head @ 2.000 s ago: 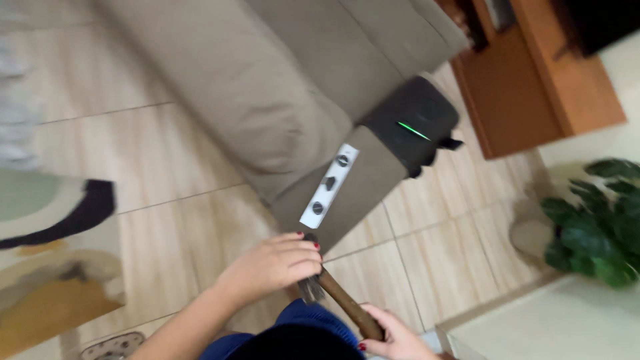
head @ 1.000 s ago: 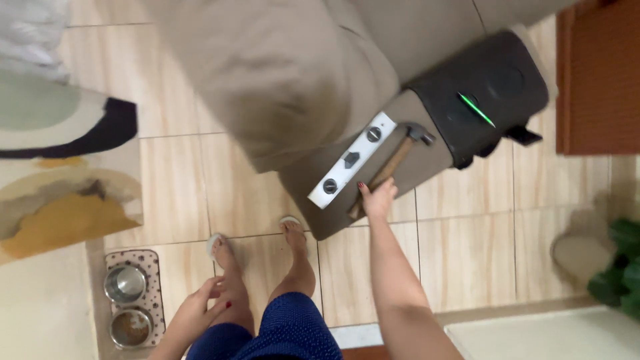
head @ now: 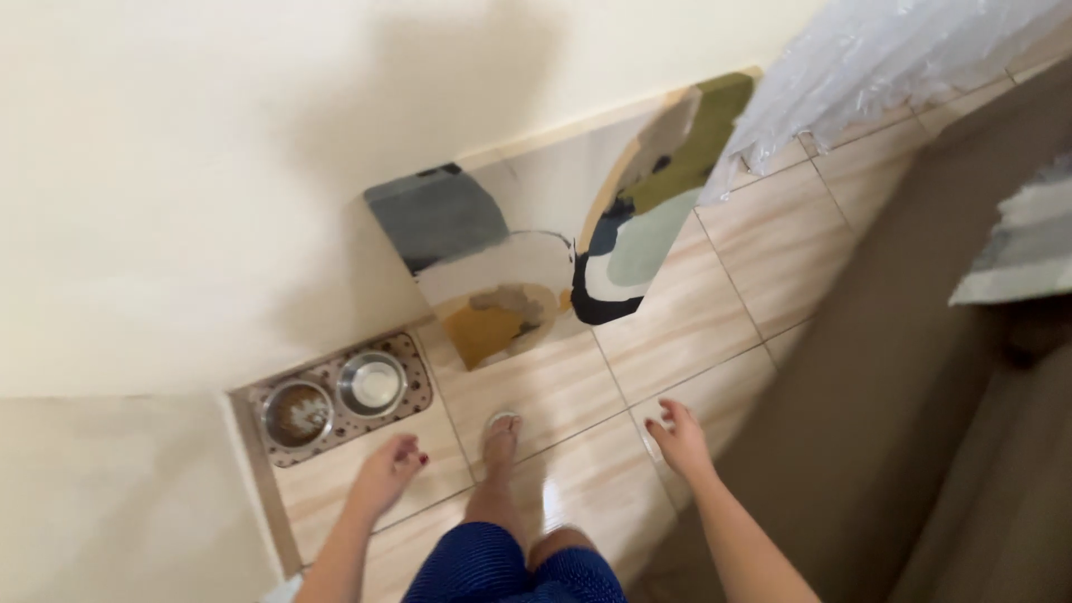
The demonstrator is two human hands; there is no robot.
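Observation:
My left hand (head: 389, 473) hangs over the tiled floor with its fingers loosely curled and nothing in it, nearest to a paw-print mat (head: 416, 381) with two metal bowls. One bowl (head: 297, 414) holds brown pieces; the other bowl (head: 373, 383) looks pale inside. On the right, my right hand (head: 680, 437) is over the tiles, fingers apart and holding nothing. Beyond both hands an abstract painted canvas (head: 536, 243) leans at the wall. The hammer and the white panel with knobs are out of view.
A brown sofa (head: 837, 402) fills the right side, with a grey and white cloth (head: 1022, 243) on it. Crumpled clear plastic wrap (head: 846, 79) lies at the upper right. The cream wall (head: 184, 193) rises behind the bowls, and my sandalled foot (head: 502, 431) stands on the tiles.
The view has swung far toward the wall and canvas. One second ago my right hand held the hammer's wooden handle on the sofa arm; now that hand is free of it.

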